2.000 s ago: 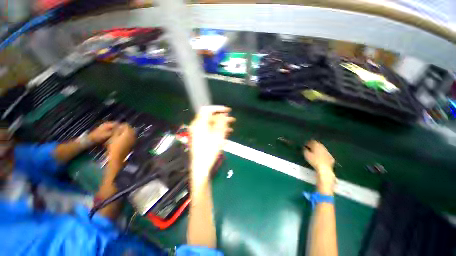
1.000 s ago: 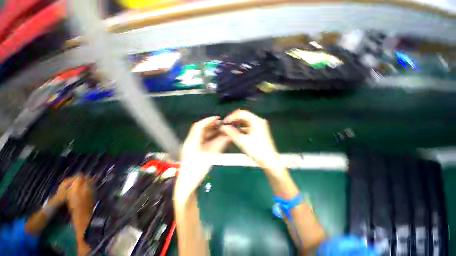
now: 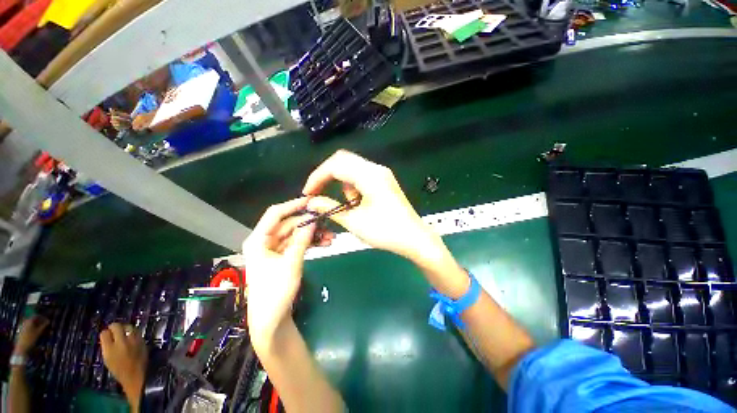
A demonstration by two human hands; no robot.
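My left hand [image 3: 279,250] holds a small dark electronic assembly [image 3: 321,236] in its fingertips, above the white edge rail. My right hand [image 3: 368,202] holds slim dark tweezers [image 3: 333,211], whose tip meets the assembly at the left fingers. The fingers hide much of the assembly. A blue wrist strap [image 3: 456,302] is on my right wrist.
A black blister tray [image 3: 642,266] lies at right. Small assemblies [image 3: 431,185] [image 3: 554,152] lie on the green conveyor belt [image 3: 493,121]. Black trays [image 3: 485,60] stand across it. A frame post [image 3: 121,173] slants at left. Another person's hands [image 3: 125,355] are at lower left, beside dark tools.
My hands have stayed together over the rail; the tweezers now show between them. From two seconds ago, my right hand has come from the belt to my left. The view has shifted and sharpened.
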